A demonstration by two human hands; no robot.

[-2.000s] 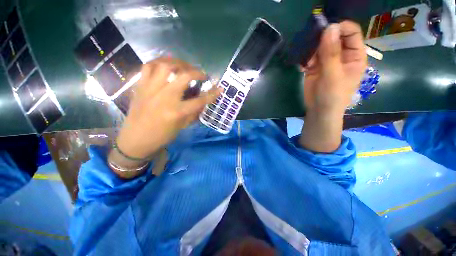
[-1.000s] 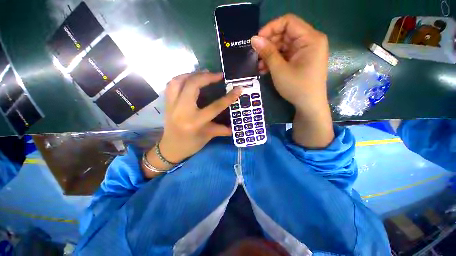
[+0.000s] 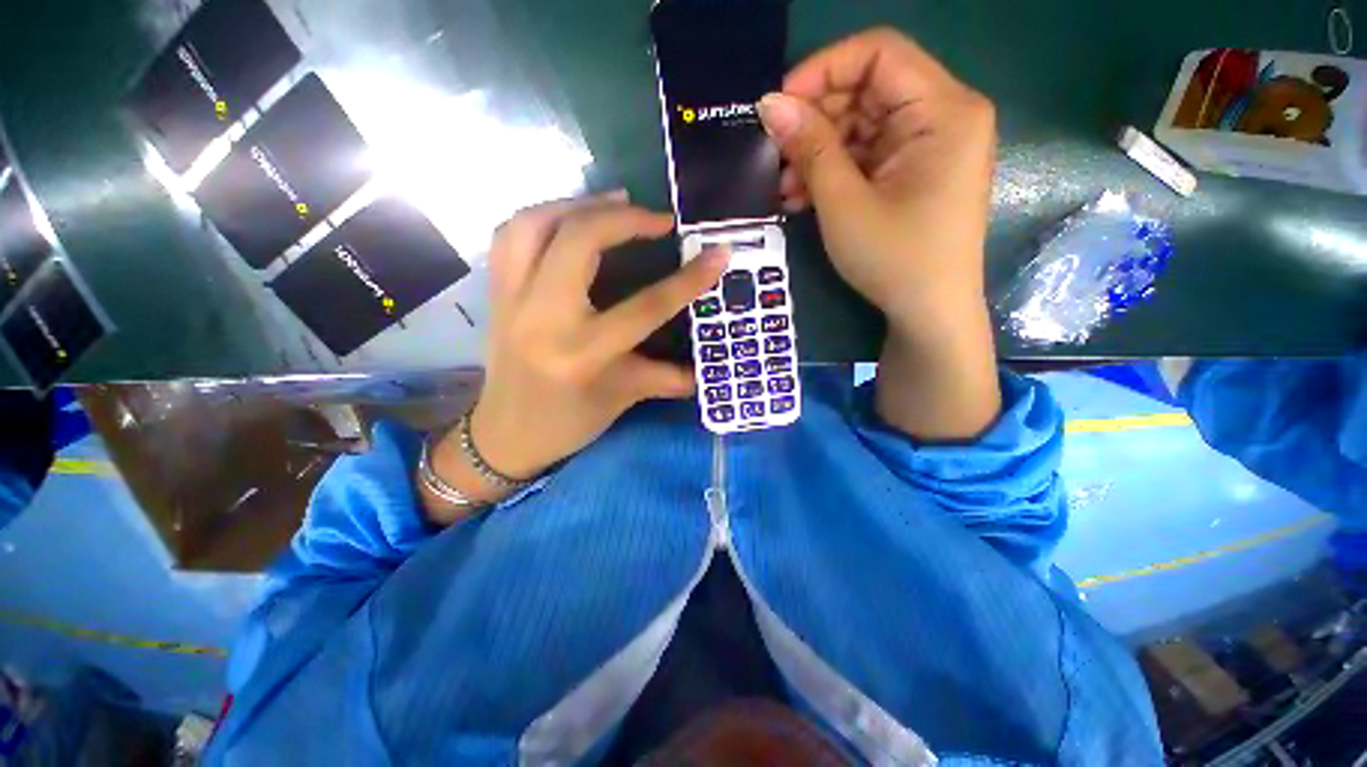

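An open flip phone [image 3: 742,337] lies on the dark green bench, keypad half toward me. A black film [image 3: 724,143] with a small yellow-white logo covers its screen half. My left hand [image 3: 577,307] holds the phone at its left side, with a fingertip just below the hinge and the thumb near the keypad's left edge. My right hand [image 3: 900,180] pinches the right edge of the film and screen half between thumb and fingers. Whether the film lies fully flat under my right fingers is hidden.
A glossy backing sheet with several black films [image 3: 281,168] lies left. Another film strip [image 3: 56,322] is at the far left. At right are crumpled film scraps [image 3: 1091,273], a small white stick [image 3: 1157,161] and a white container [image 3: 1267,117]. A neighbour's blue sleeve [image 3: 1267,435] shows right.
Since two seconds ago the phone has turned nearly upright and the film has come onto its screen, with both hands at it. In the last second phone and hands have shifted only slightly.
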